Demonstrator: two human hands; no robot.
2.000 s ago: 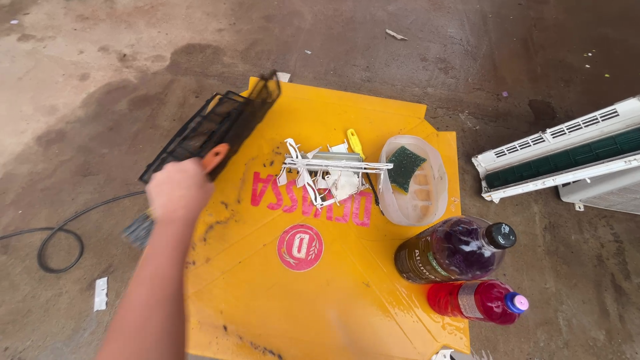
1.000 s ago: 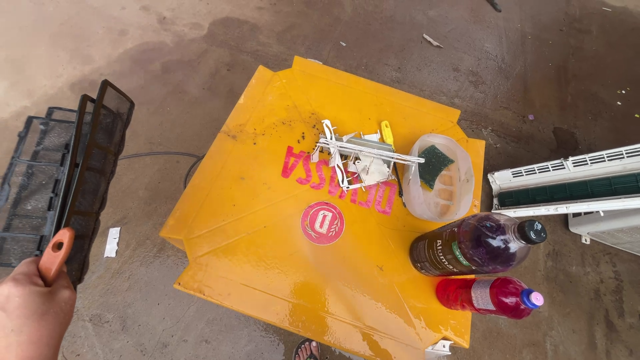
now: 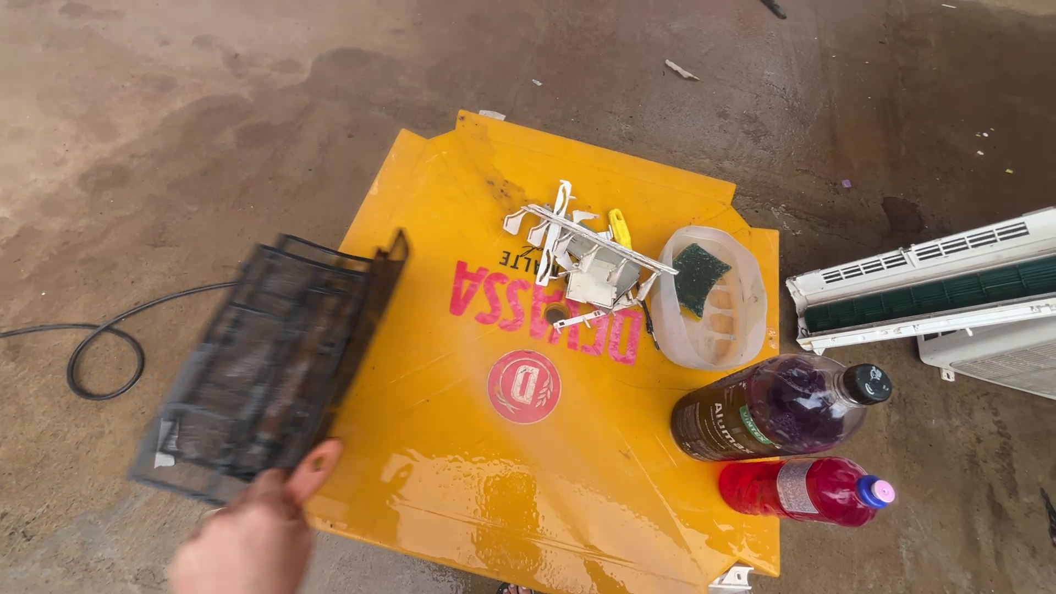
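At the lower left, my left hand (image 3: 247,528) grips black mesh air filters (image 3: 256,363) together with something that has an orange handle (image 3: 315,469); motion blurs them. The filters hang over the left edge of a yellow table (image 3: 429,511). White plastic parts (image 3: 590,256) lie in a pile on the table near a yellow-handled tool (image 3: 619,228). Right of them a clear plastic tub (image 3: 747,313) holds a green and yellow sponge (image 3: 700,276). A bottle of purple liquid (image 3: 775,408) and a bottle of red liquid (image 3: 804,491) lie at the right. My right hand is out of view.
A white air conditioner unit (image 3: 916,285) with a green fan roller rests on the floor at the right, beside another white housing (image 3: 998,346). A black cable (image 3: 107,326) loops over the floor at the left. Water wets the near part of the tabletop.
From the far left, beyond the table, my left hand has brought the black filters rightward to the table's left edge. The bottles, tub and white parts stay in place. The view has shifted.
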